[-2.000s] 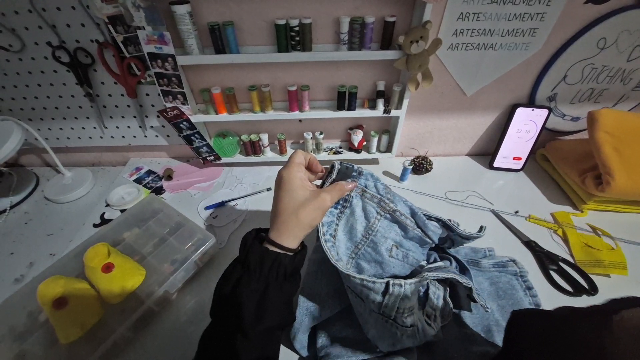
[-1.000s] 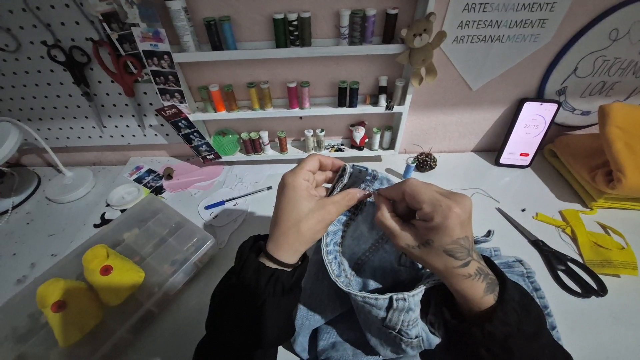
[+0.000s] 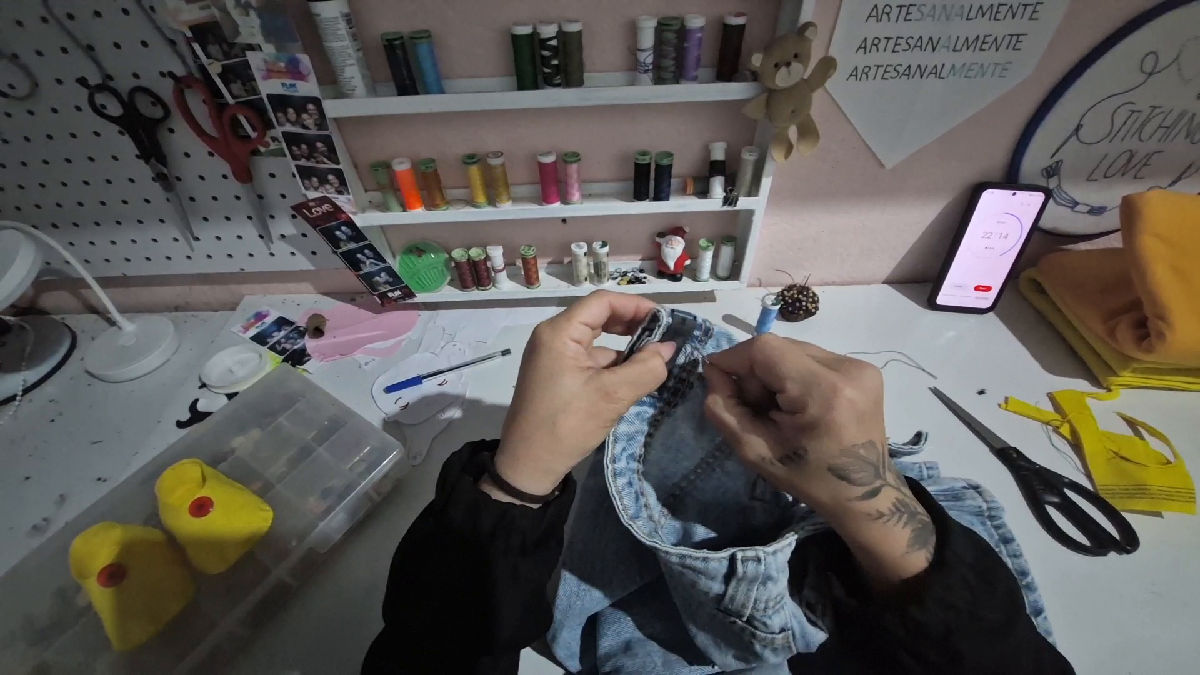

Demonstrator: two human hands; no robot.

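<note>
A pair of light-blue denim jeans [image 3: 741, 581] lies bunched on the white table, its waistband raised toward me. My left hand [image 3: 586, 384] pinches the folded waistband edge between thumb and fingers. Close to its right, my right hand [image 3: 797, 403] has thumb and forefinger pinched together at the inner side of the waistband. Whatever sits between those fingertips is too small to make out. Just behind the hands a blue thread spool [image 3: 767, 313] stands beside a dark round pincushion [image 3: 798, 300].
Black-handled scissors [image 3: 1050, 483] and yellow felt scraps [image 3: 1125, 450] lie at right, near folded felt [image 3: 1106, 309] and a propped phone [image 3: 989, 246]. A plastic organizer box [image 3: 309, 450] bearing yellow felt pieces [image 3: 211, 516] stands at left. A pen [image 3: 445, 370] lies behind it. Thread shelves [image 3: 562, 98] line the wall.
My right hand, out of view two seconds ago, has come to the waistband beside my left hand. My left hand has kept its pinch on the jeans.
</note>
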